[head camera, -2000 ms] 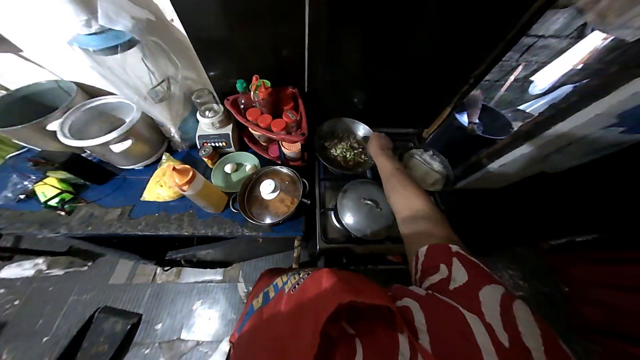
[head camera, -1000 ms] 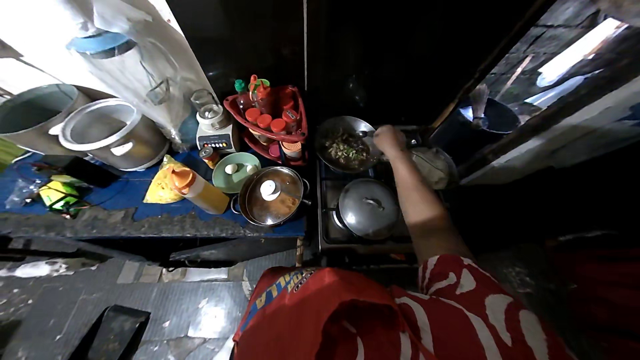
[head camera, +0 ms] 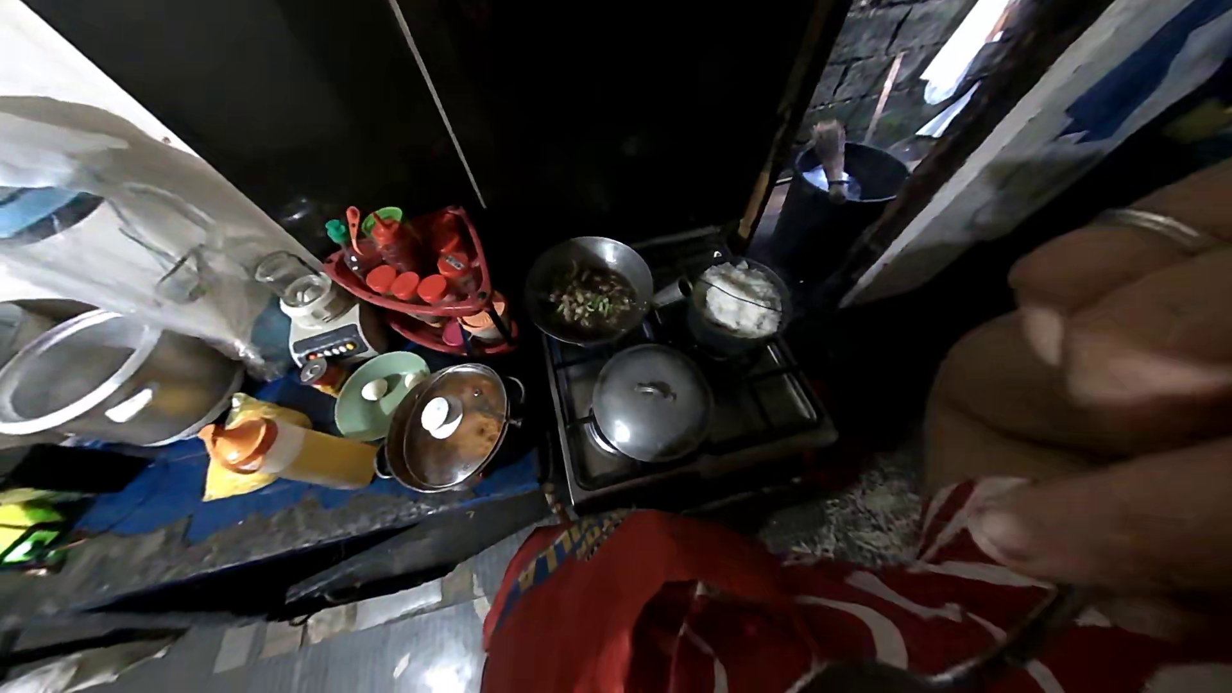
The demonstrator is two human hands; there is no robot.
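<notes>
My right hand (head camera: 1088,385) is large and close at the right edge, a ring on one finger and its fingers curled. A dark, curved thing shows below it; whether the hand holds it is unclear. My left hand is out of view. On the gas stove (head camera: 804,423), a wok-like pan (head camera: 592,294) holds chopped food with green bits, its handle pointing right. Beside that handle stands a pot of white rice (head camera: 741,298). A lidded metal pot (head camera: 653,402) sits at the stove's front left. Left of the stove is a pan with a glass lid (head camera: 472,433).
A green bowl (head camera: 356,414) with eggs, a squeeze bottle (head camera: 327,457), a kitchen scale or blender base (head camera: 332,339) and a red rack of jars (head camera: 481,303) crowd the blue-covered counter. A large pot (head camera: 183,404) stands further left. A dark bucket (head camera: 881,178) is beyond the doorway.
My right hand has left the wok-like pan's handle, where it was a second ago, and come back close to the camera at the right. The rice, hidden behind the arm before, now shows fully.
</notes>
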